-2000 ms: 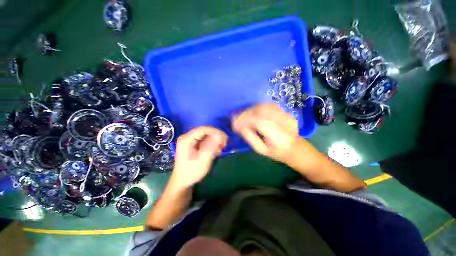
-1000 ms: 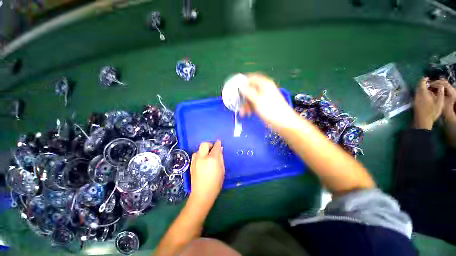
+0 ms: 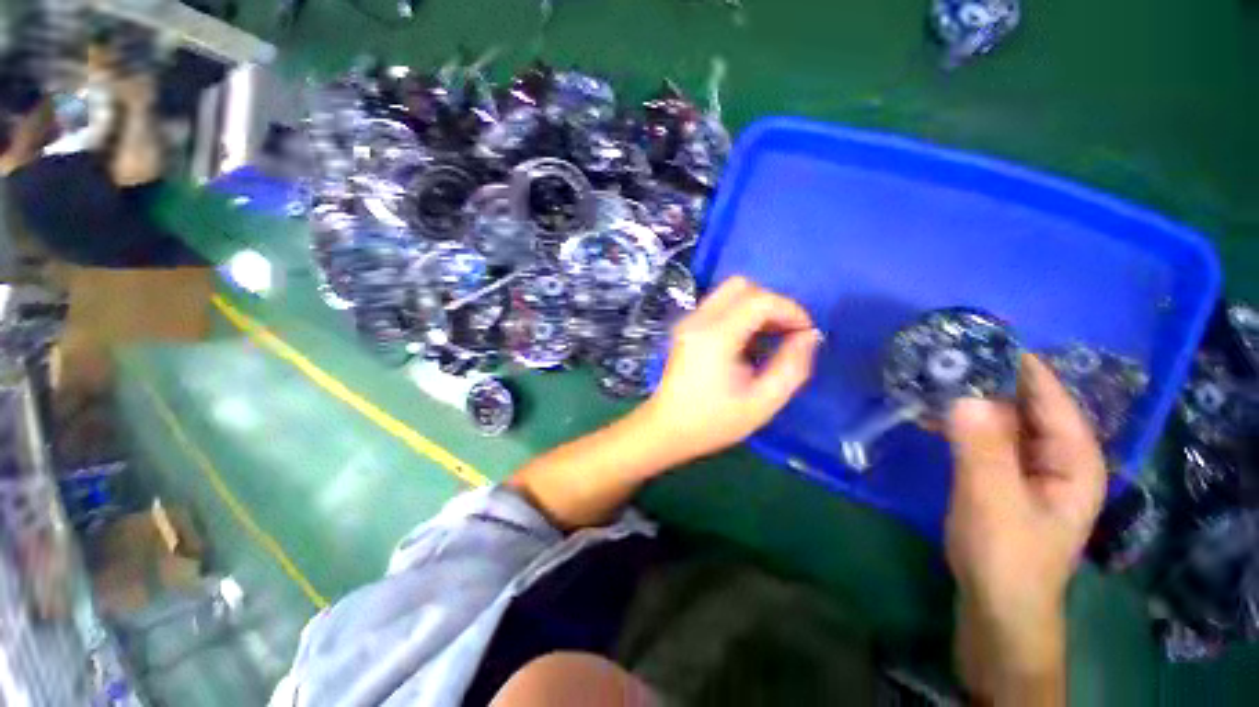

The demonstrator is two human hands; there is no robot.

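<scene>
My right hand (image 3: 1022, 483) holds a dark round wired unit (image 3: 950, 356) by its lower right edge over the blue tray (image 3: 967, 166). A pale lead with a white connector (image 3: 859, 449) hangs from it to the left. My left hand (image 3: 739, 362) is over the tray's left side, thumb and forefinger nearly together; a tiny pale speck shows at the fingertips, too small to name. Small silvery rings or springs (image 3: 1105, 387) lie at the tray's right side, partly behind my right hand and the unit.
A large pile of round units (image 3: 539, 276) lies left of the tray, with one unit (image 3: 490, 405) at its near edge. More units (image 3: 1201, 497) lie at right. One unit (image 3: 973, 25) sits beyond the tray. Another person (image 3: 97, 194) and cardboard boxes (image 3: 138, 553) show at far left.
The view has swung left. My right hand has come back from the tray's far edge with the unit, now held low over the tray. My left hand remains at the tray's left side.
</scene>
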